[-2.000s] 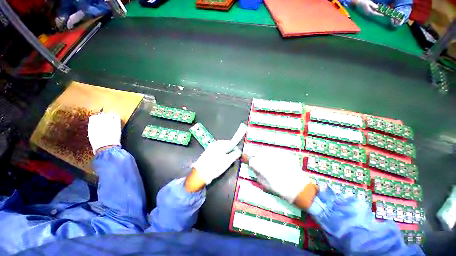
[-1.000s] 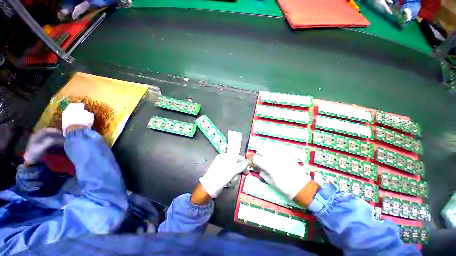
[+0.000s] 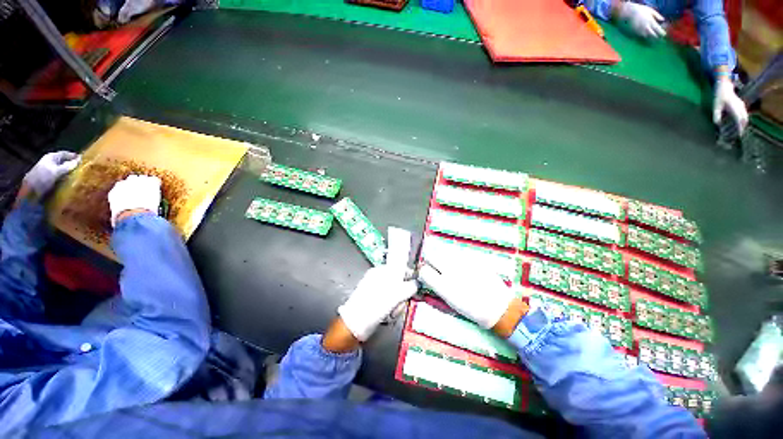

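My left hand (image 3: 376,300), in a white glove, holds a pale strip (image 3: 397,249) upright at the left edge of the red carrier (image 3: 525,184). My right hand (image 3: 468,293), also gloved, is beside it, its fingertips close to the left fingers. Whether the right fingers grip anything is hidden. The carrier bears three columns of boards. Pale-faced boards (image 3: 459,375) fill the left column and the top of the middle one. Green circuit boards (image 3: 579,284) with small parts fill the right column and lower middle. My right hand and sleeve cover part of the left and middle columns.
Loose green boards (image 3: 289,216) lie on the dark surface left of the carrier. A neighbour's gloved hands are at a tan-yellow sheet (image 3: 210,163) at far left. A crumpled pale bag (image 3: 761,356) lies at far right. Across the line are an orange-red sheet (image 3: 541,33) and another worker's gloved hands.
The pale strip, slanted at first, now stands more upright in my left hand. My right hand stays beside it. The neighbour's hands have shifted on the sheet, and a worker opposite has reached an arm rightward.
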